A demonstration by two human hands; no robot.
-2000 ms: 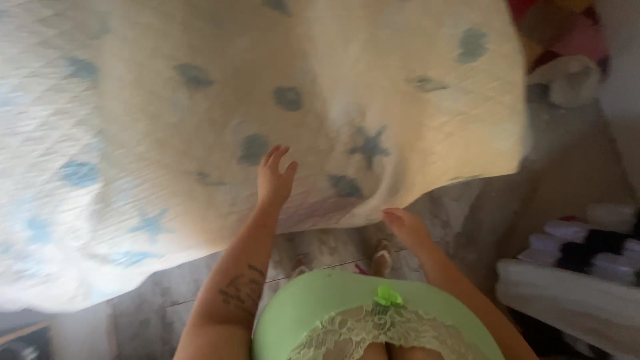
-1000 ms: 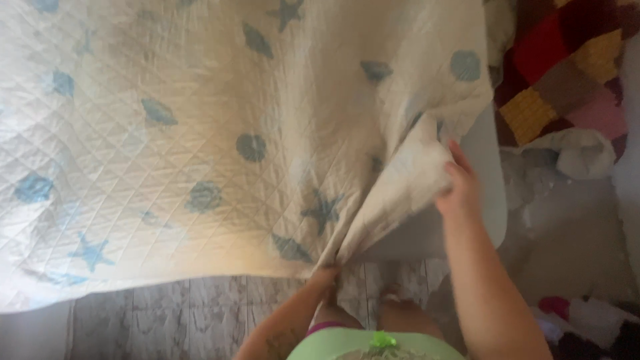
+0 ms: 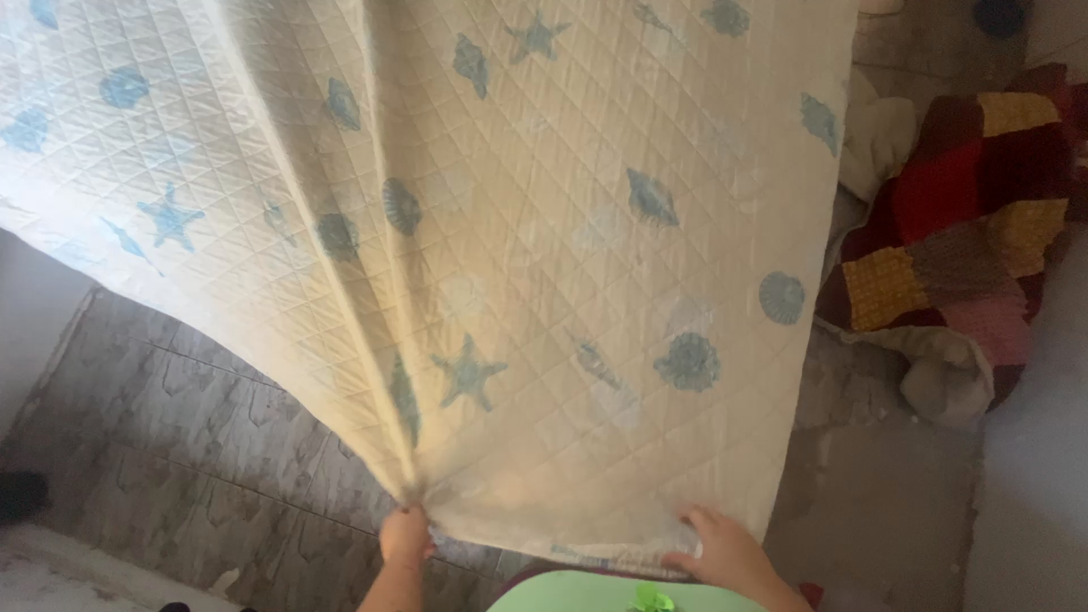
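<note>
A cream quilted bedspread (image 3: 544,280) printed with blue starfish and seashells spreads over most of the view. My left hand (image 3: 406,535) is closed on its near edge at bottom centre, and long folds fan upward from that grip. To the right, my right hand (image 3: 722,548) lies at the near edge by the corner, thumb and fingers apart, with the cloth's border between them; how firmly it pinches is blurred. Whatever lies beneath the bedspread is hidden.
A patchwork blanket (image 3: 952,246) in red, yellow, brown and pink lies heaped at the right with pale cloth. Grey marbled tiles (image 3: 221,425) show at the lower left. A pale wall (image 3: 1037,476) stands at the far right.
The lifted, folded-over corner at the right is now spread flat. My right hand has come down toward my body, and the bedspread's near edge is drawn to a point at my left hand.
</note>
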